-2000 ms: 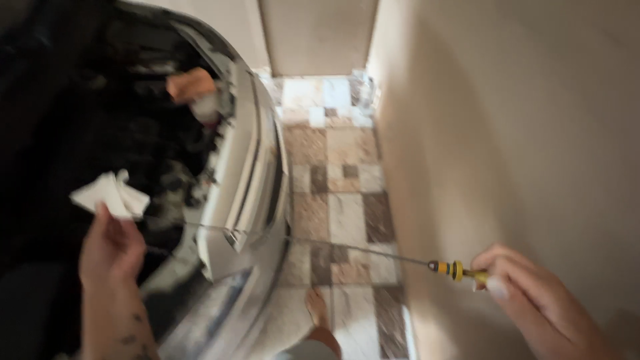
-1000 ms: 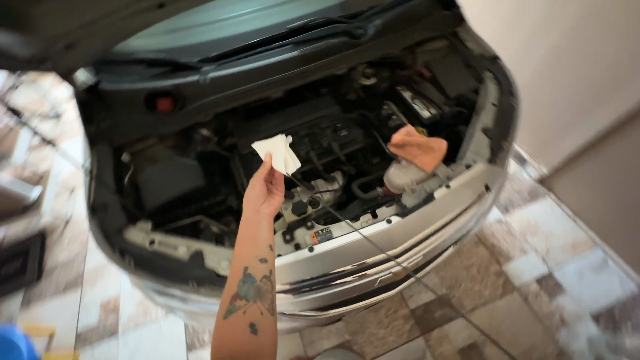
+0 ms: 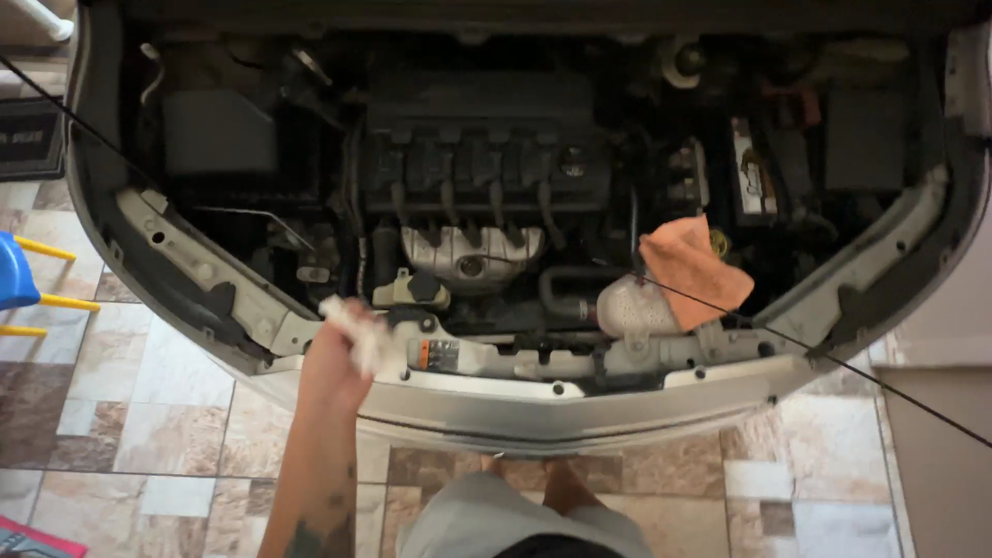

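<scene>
My left hand is closed around a crumpled white paper or cloth, over the front left part of the engine bay. It looks blurred. My right hand is out of view. A long thin dark rod runs from near the silver exhaust manifold cover across the car's front edge to the right side of the view; its far end is hidden. Below it, an orange cloth is draped beside and partly over a whitish plastic reservoir.
The black engine cover lies mid-bay, with a battery to its right. The car's front edge is before my legs. A blue and yellow object stands left on the tiled floor. Another thin dark line crosses at upper left.
The view has swung far over the engine bay. My right hand, seen on the rod's yellow handle two seconds ago, is out of view. My left hand and the white piece are now away from the rod.
</scene>
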